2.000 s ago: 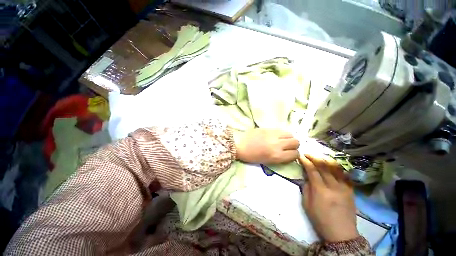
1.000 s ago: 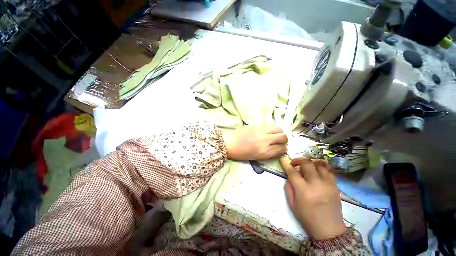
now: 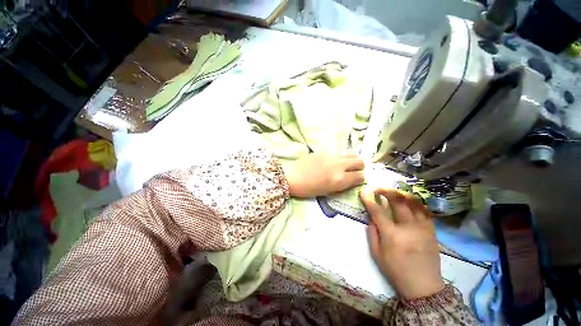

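A light green garment panel (image 3: 312, 111) lies bunched on the white table, left of the sewing machine head (image 3: 433, 89), and hangs over the table's front edge. My left hand (image 3: 325, 174) lies flat on the green fabric, fingertips near the needle area. My right hand (image 3: 404, 239) is just to the right, its thumb and fingers at the fabric's edge in front of the presser foot. Whether it pinches the fabric is not clear. The needle is hidden by glare. A thin dark bent edge guide (image 3: 327, 207) lies on the table below my left hand.
Green strips (image 3: 194, 76) lie on the brown board (image 3: 130, 73) at the back left. A smartphone (image 3: 519, 261) lies at the right on light blue cloth (image 3: 487, 290). A red bag (image 3: 60, 159) with green pieces is at the left. The table's worn edge (image 3: 325, 286) is in front.
The camera view has shifted. My right hand's fingers have shifted slightly and are more spread at the fabric edge. My left hand stays on the green fabric.
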